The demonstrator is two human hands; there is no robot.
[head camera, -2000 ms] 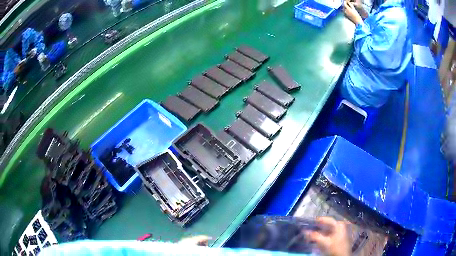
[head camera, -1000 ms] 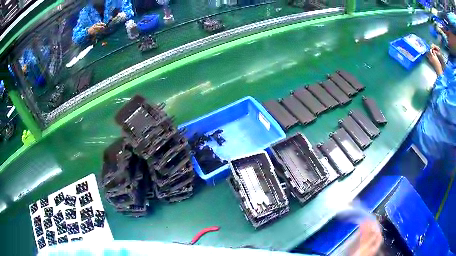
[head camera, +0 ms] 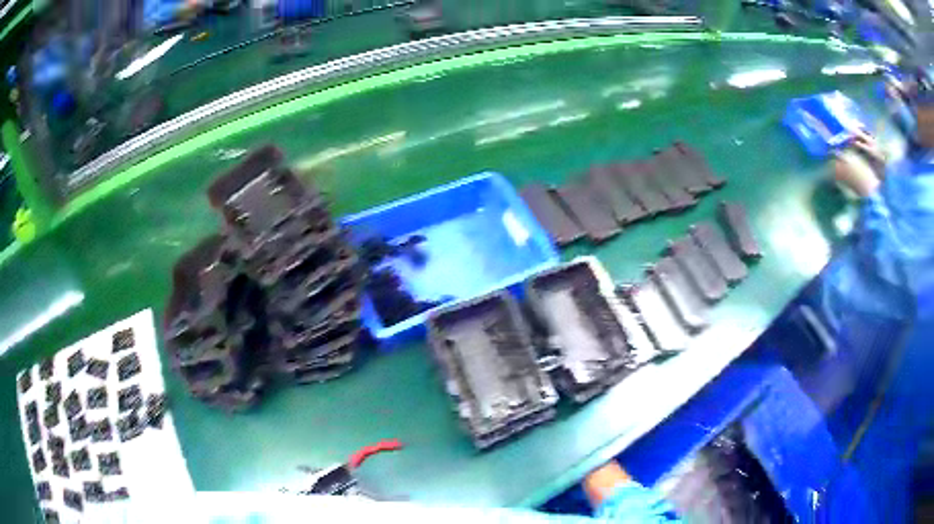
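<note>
Two short stacks of black open plastic housings stand side by side on the green bench, a left stack [head camera: 492, 370] and a right stack [head camera: 582, 330]. Red-handled nippers [head camera: 375, 450] lie in front of them, with a blurred dark and shiny piece at their left end. My right hand [head camera: 606, 479] is at the bench's front edge, small and blurred, with a light blue sleeve. Its fingers cannot be made out, nor whether it holds anything. My left hand is not in view.
A blue bin [head camera: 451, 246] holds small black parts. Tall housing stacks [head camera: 292, 276] stand left of it, beside a white sheet [head camera: 154, 450] with small dark pieces. Dark covers [head camera: 640, 194] lie in rows. A blue carton [head camera: 789, 435] and another person [head camera: 891, 235] are at the right.
The view has swung left since the first frame and shifted slightly since the second. My right hand has moved left from the carton side to the bench edge; the clear bag no longer shows.
</note>
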